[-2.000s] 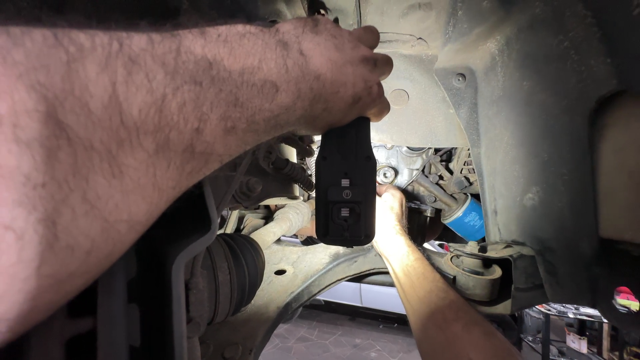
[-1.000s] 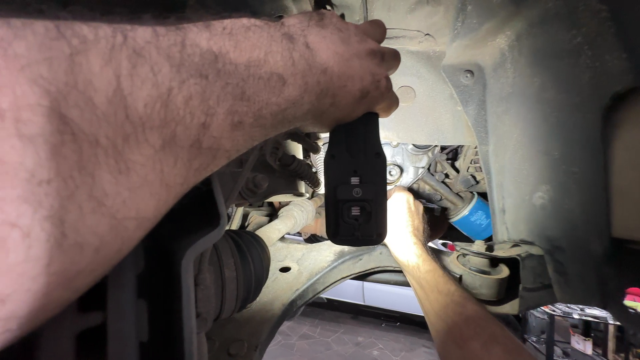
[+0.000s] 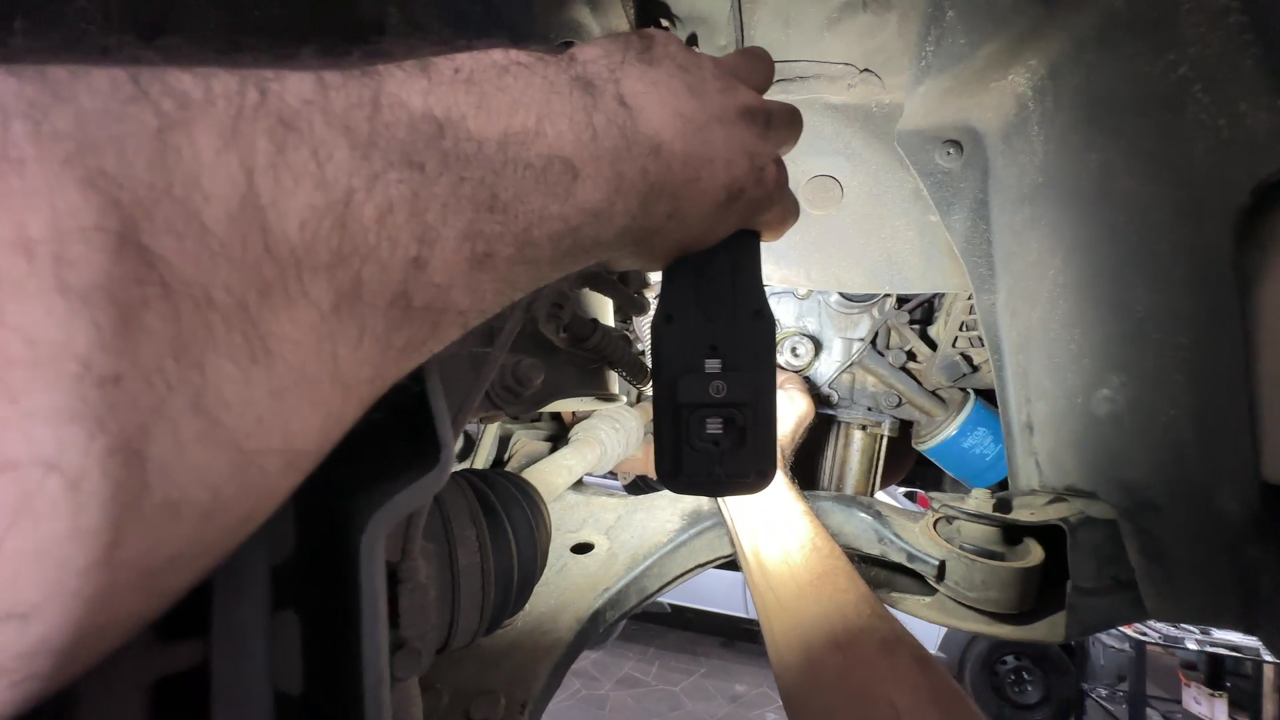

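From the left, my left hand reaches across with its fingers curled around the upper end of a black handheld work light. The lamp hangs upright, its back towards me, and light falls on the parts beyond. My right hand comes up from the lower right, just below a round metal plug on the engine or gearbox housing. The lamp covers part of this hand, so its fingers and anything in them are hidden. A blue oil filter sits to its right.
A suspension control arm with a bushing crosses below. A ribbed rubber axle boot and the drive shaft lie at left. The wheel-arch liner borders the right. Beyond are a paved floor and a wheel.
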